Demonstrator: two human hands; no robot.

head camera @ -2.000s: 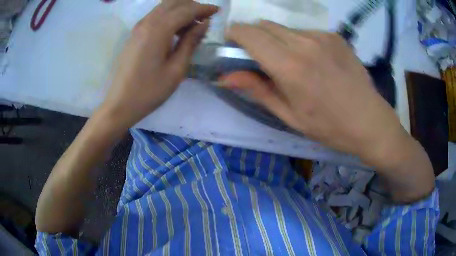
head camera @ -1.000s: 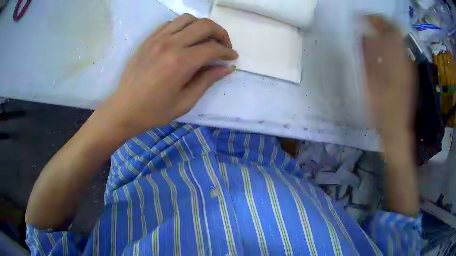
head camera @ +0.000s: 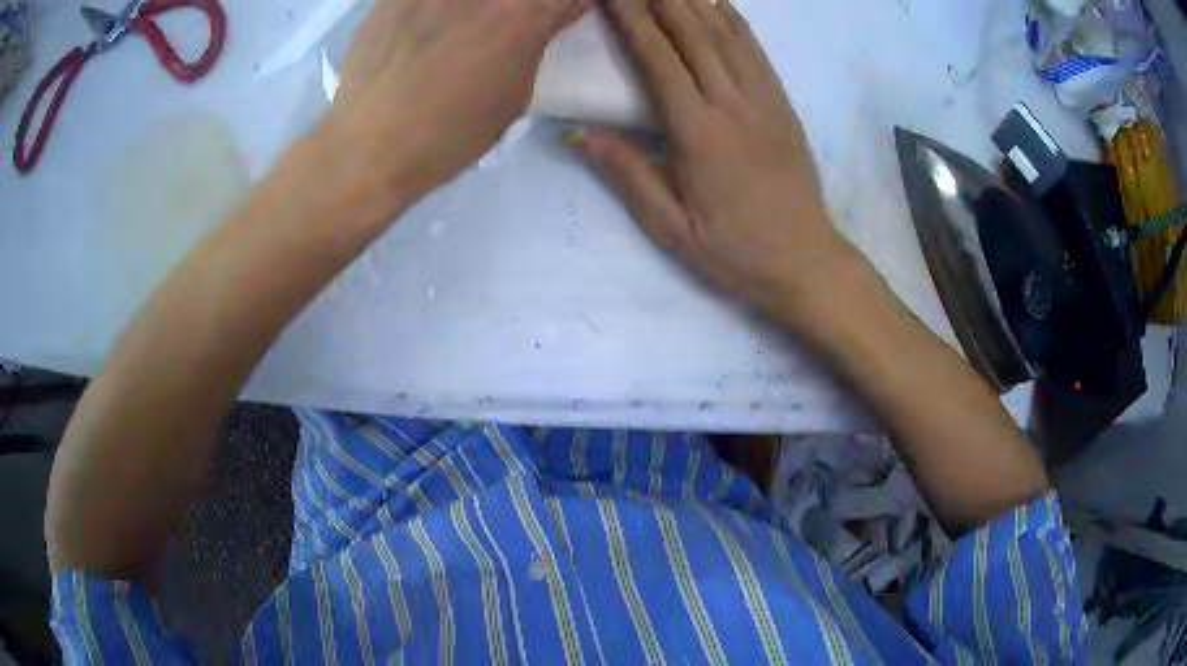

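Note:
A cream cloth piece (head camera: 592, 76) lies on the white table at the top middle of the view, mostly covered by my hands. My left hand (head camera: 456, 78) rests over its left side, its fingertips near the upper picture edge. My right hand (head camera: 729, 156) lies over its right side with the thumb apart from the fingers. A thin dark edge shows beneath the cloth by my right thumb; I cannot tell what it is. Whether either hand grips the cloth is hidden.
The iron (head camera: 976, 247) rests on its side at the right table edge, beside a small dark box (head camera: 1030, 146). Red-handled scissors (head camera: 98, 39) lie at the upper left. Plastic packaging (head camera: 1087, 52) is at the upper right. Offcuts (head camera: 859, 507) lie below the table.
The iron was in my right hand and now stands at the right. My right hand has come back to the cloth beside my left. The cloth appears farther up in view.

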